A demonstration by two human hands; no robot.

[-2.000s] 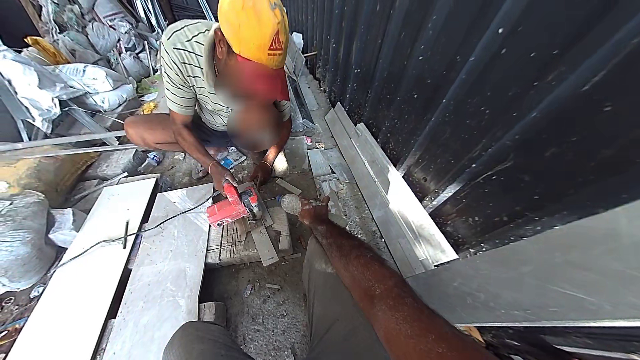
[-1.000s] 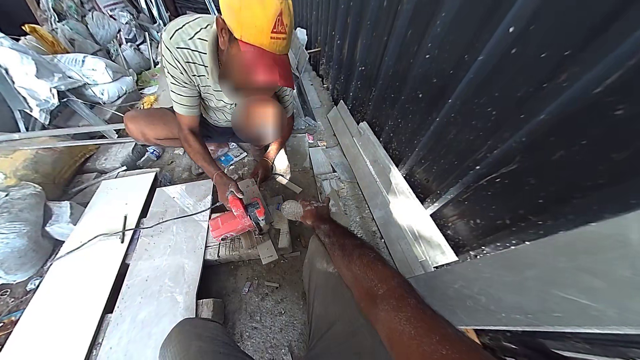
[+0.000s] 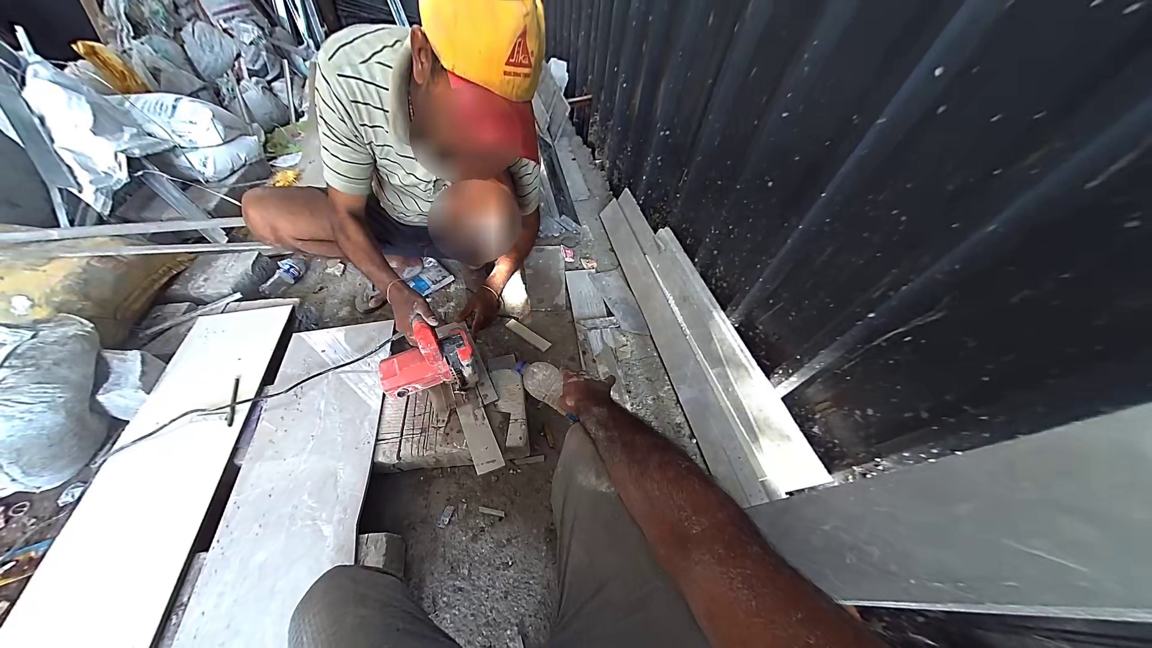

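My right hand [image 3: 587, 394] is closed around a clear plastic bottle [image 3: 544, 382], held sideways with its blue cap toward the saw. Across from me a crouching person in a cap grips a red handheld circular saw [image 3: 427, 362] by its top handle. The saw rests over a narrow tile strip [image 3: 480, 436] on a scored pale block [image 3: 409, 432]. The person's other hand is low behind the saw, near the strip's far end. The bottle is just right of the saw, apart from it. My left hand is out of view.
Long tile slabs [image 3: 301, 468] lie at the left, with a black cable across them. More tile strips [image 3: 684, 351] lean along the dark corrugated metal wall [image 3: 864, 180]. A large grey slab [image 3: 981, 513] stands at the right. Filled sacks [image 3: 45, 405] and tile offcuts lie around.
The person's saw has shifted slightly over the strip and block. My right hand stays at about the same place with the bottle.
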